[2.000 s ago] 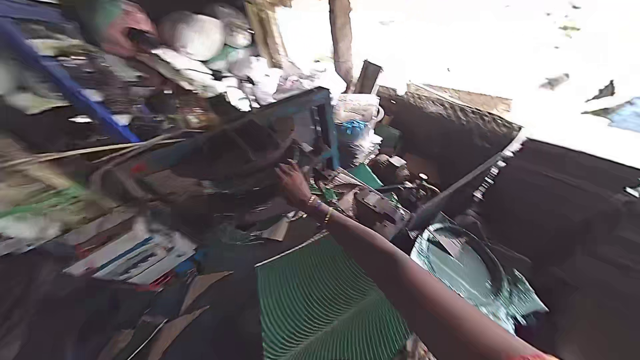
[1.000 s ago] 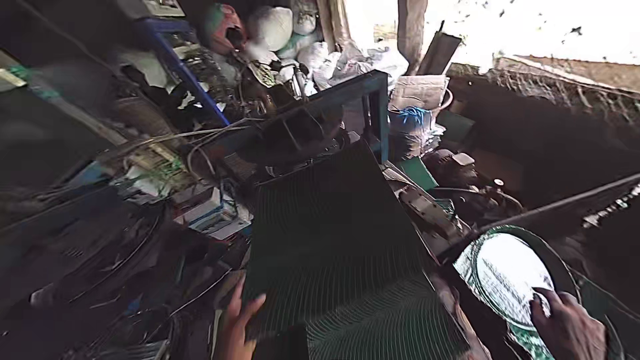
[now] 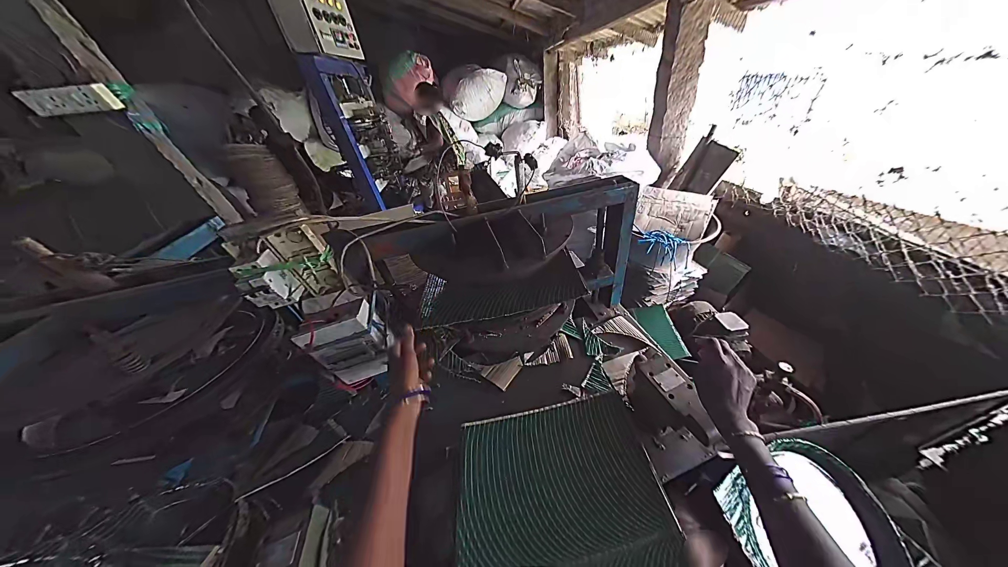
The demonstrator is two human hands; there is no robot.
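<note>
My left hand (image 3: 409, 358) is raised with its fingers apart, beside the left edge of a dark green ribbed sheet (image 3: 504, 299) under a round dark plate in the blue metal frame (image 3: 626, 236) of a machine. My right hand (image 3: 723, 382) is bent, over a metal machine part (image 3: 669, 394) on the right; what its fingers touch is unclear. Nearest me lies another green sheet with curved pale lines (image 3: 563, 480). Green and tan offcuts (image 3: 504, 370) lie between the two sheets. Below my right forearm is a round, bright white surface with a green rim (image 3: 819, 488).
White boxes (image 3: 342, 335) and cables stand left of my left hand. Behind the frame are stuffed sacks (image 3: 474, 90), a blue stand with a control box (image 3: 327, 27) and a bucket holding cardboard (image 3: 673, 220). Wire mesh (image 3: 906, 244) runs along the right wall.
My right hand has moved from the round white surface to the machine part. My left hand has reached forward from the near sheet's left side. The view has shifted.
</note>
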